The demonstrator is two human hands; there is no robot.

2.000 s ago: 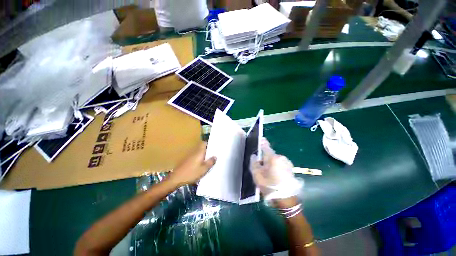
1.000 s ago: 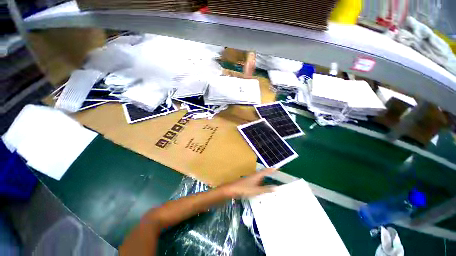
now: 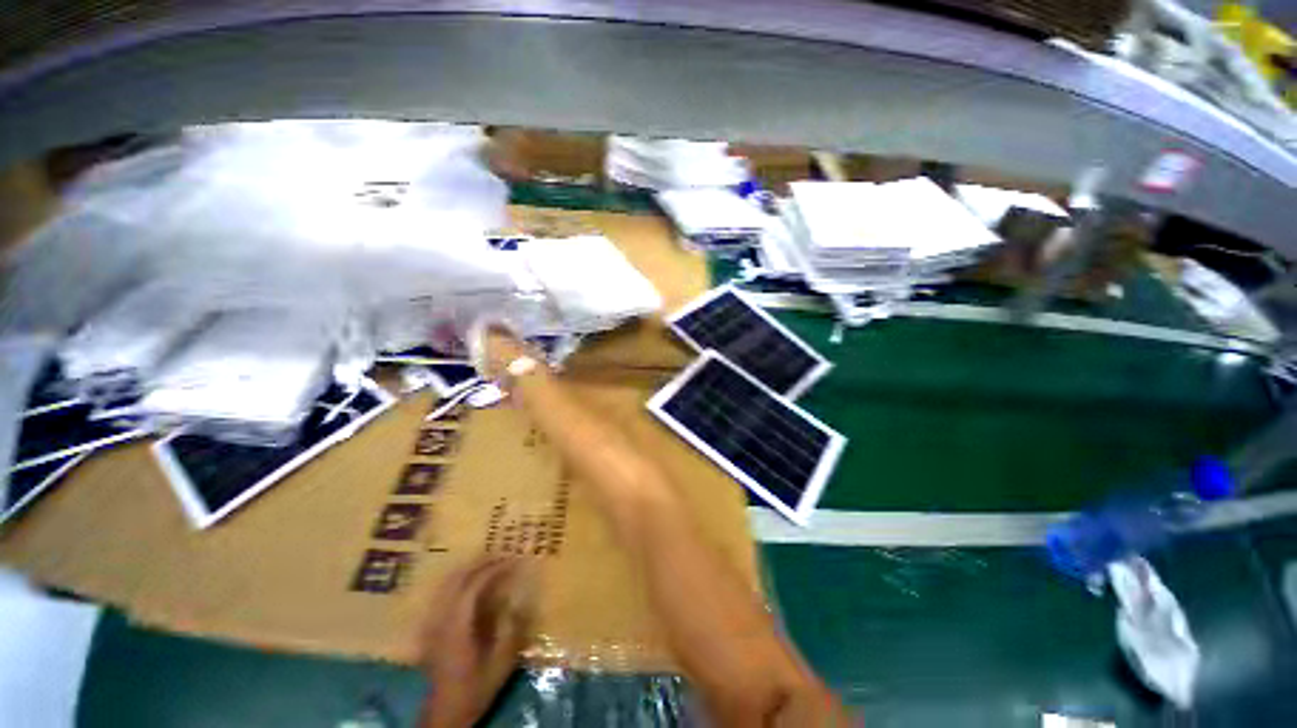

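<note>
My right arm reaches across the brown carton to the pile of white packets (image 3: 249, 377). My right hand (image 3: 487, 346) is blurred at the pile's front edge, among white cords, and blends with the white things there; its grip is hidden. My left hand (image 3: 481, 626) is low over the carton (image 3: 612, 626), blurred, fingers loosely apart, with nothing visible in it. Two black solar panels with white frames, one (image 3: 751, 434) partly over the other (image 3: 754, 339), lie right of my right forearm. Another panel (image 3: 263, 455) lies partly under the pile.
A grey shelf (image 3: 640, 86) crosses above the bench. A stack of white packets (image 3: 854, 235) with cords stands at the back. A blue-capped bottle (image 3: 1138, 523) and white cloth (image 3: 1155, 633) lie at right. A white sheet (image 3: 43, 654) is at left, clear plastic (image 3: 605, 700) at the front edge.
The white item by my left hand at the bottom is out of view. My right arm now reaches to the pile. My left hand has moved left and back toward the front. The view has shifted.
</note>
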